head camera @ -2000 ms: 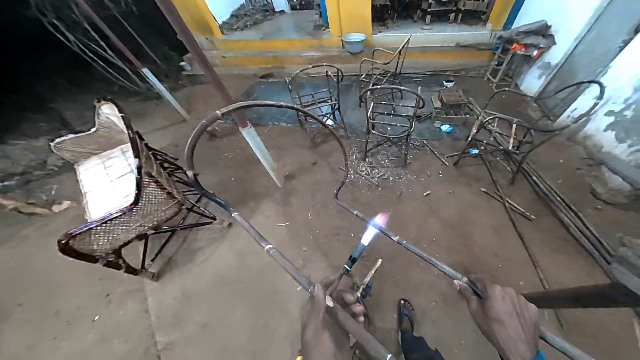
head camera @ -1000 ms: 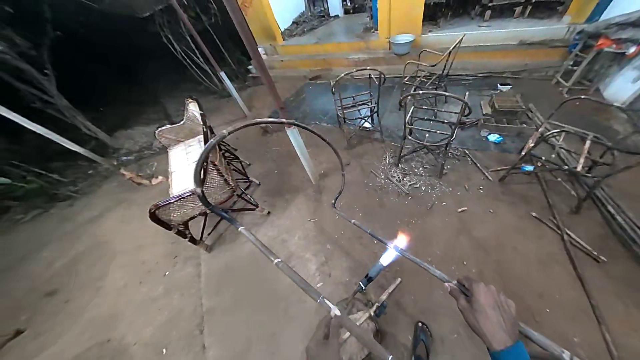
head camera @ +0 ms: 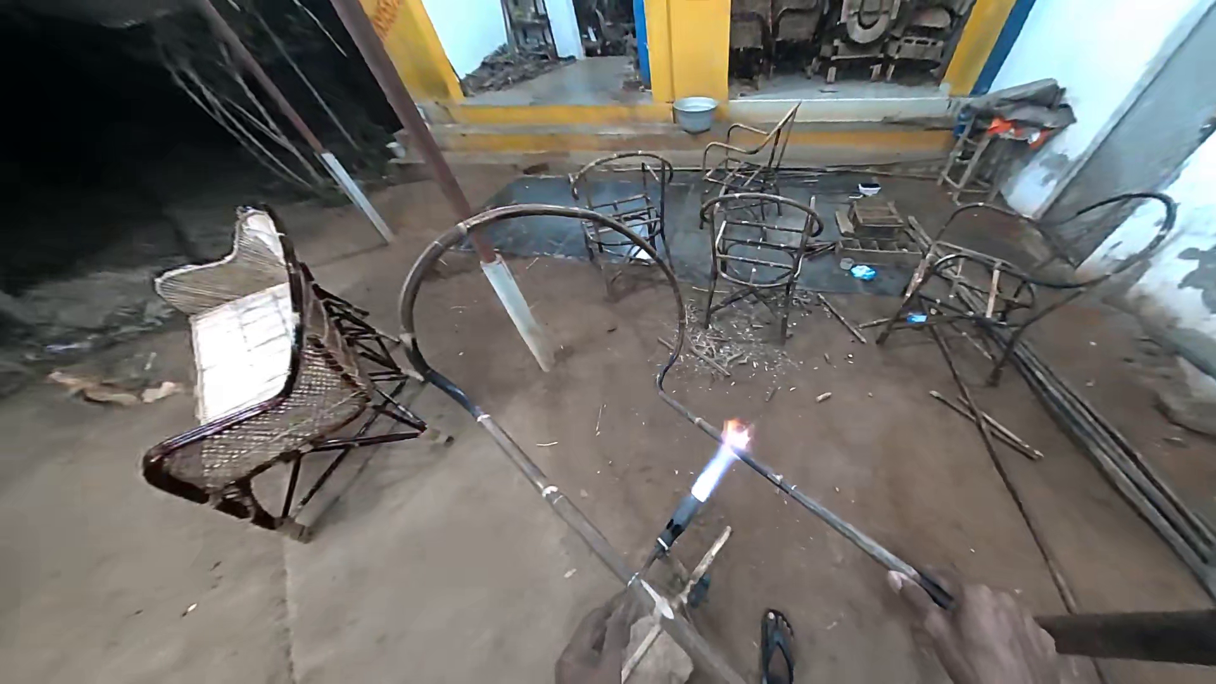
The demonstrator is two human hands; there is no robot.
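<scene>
A long cane pole (head camera: 513, 451), bent into a large loop at its far end, spans the middle of the view. My left hand (head camera: 600, 641) is closed around its left leg near the bottom edge. My right hand (head camera: 988, 632) grips the right leg close to its dark lower end. Between the two legs a lit blowtorch (head camera: 679, 522) points up and to the right. Its flame (head camera: 727, 451) plays on the right leg, below the dark bend. What holds the torch's lower part is hidden behind the left leg and hand. A sandal (head camera: 777, 646) shows on the ground between my hands.
A woven cane chair (head camera: 323, 408) stands at left. A metal post (head camera: 508, 304) rises behind the loop. Several cane chair frames (head camera: 760, 237) stand ahead, with shavings on the ground. Long poles (head camera: 1121, 446) lie at right. A dark bar (head camera: 1130, 635) juts in beside my right hand.
The flame has moved a little along the right leg of the cane and stays lit. Both hands keep hold of the cane. The view has swung left, then back right.
</scene>
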